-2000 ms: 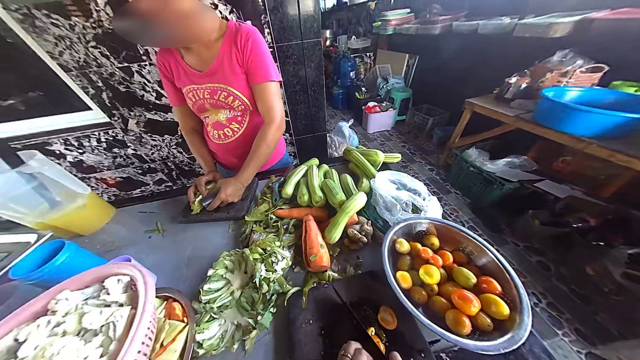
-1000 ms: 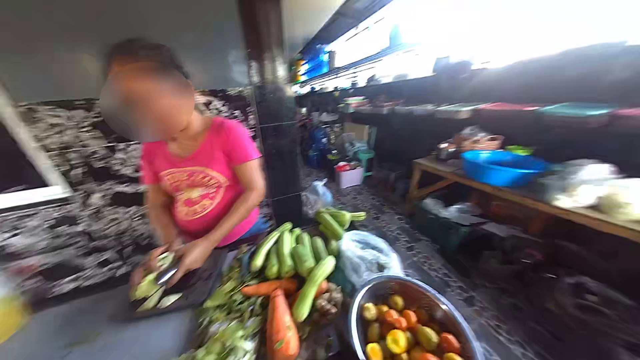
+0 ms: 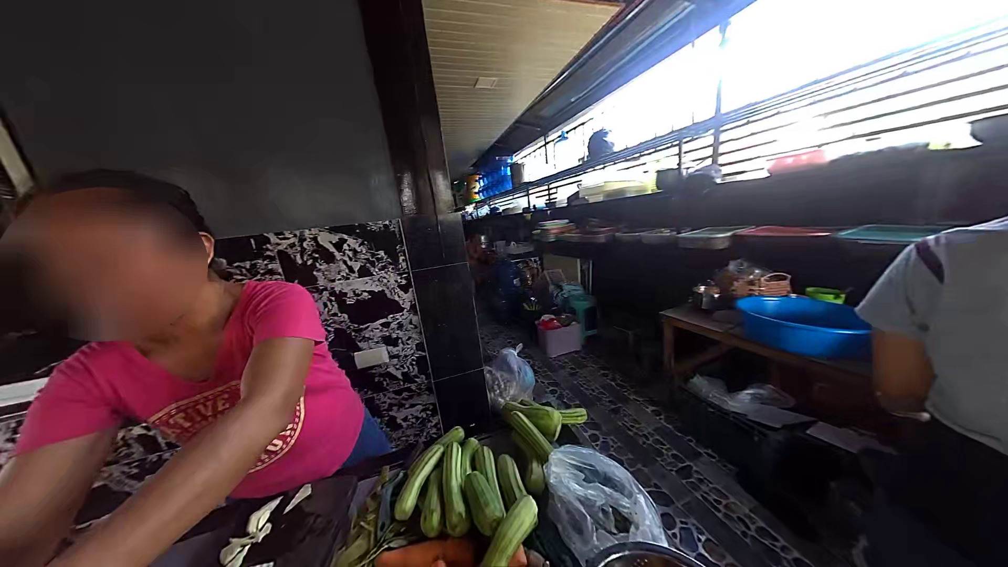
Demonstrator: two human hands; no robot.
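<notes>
Neither of my hands shows in the head view. Low in the middle lies a pile of green ridged gourds [image 3: 454, 488], with an orange carrot [image 3: 425, 554] partly visible below them. A clear plastic bag [image 3: 602, 500] rests against the gourds on their right. Only the rim of a metal bowl [image 3: 642, 549] shows at the bottom edge. Left of the gourds, pale green peelings [image 3: 250, 535] lie on a dark cutting board [image 3: 311, 516]. A person in a pink shirt [image 3: 315, 425] leans over the table, hands out of view.
A second person in a grey shirt [image 3: 972, 331] stands at the far right, near a wooden table [image 3: 701, 327] with a large blue basin [image 3: 803, 324]. A dark tiled pillar [image 3: 449, 331] rises behind the gourds. Farther back on the stone-patterned floor stands a pale bin [image 3: 560, 339].
The view has swung up and right, so the tomatoes in the bowl are out of sight. The person in pink now leans forward with arms reaching left. A person in grey has come into view.
</notes>
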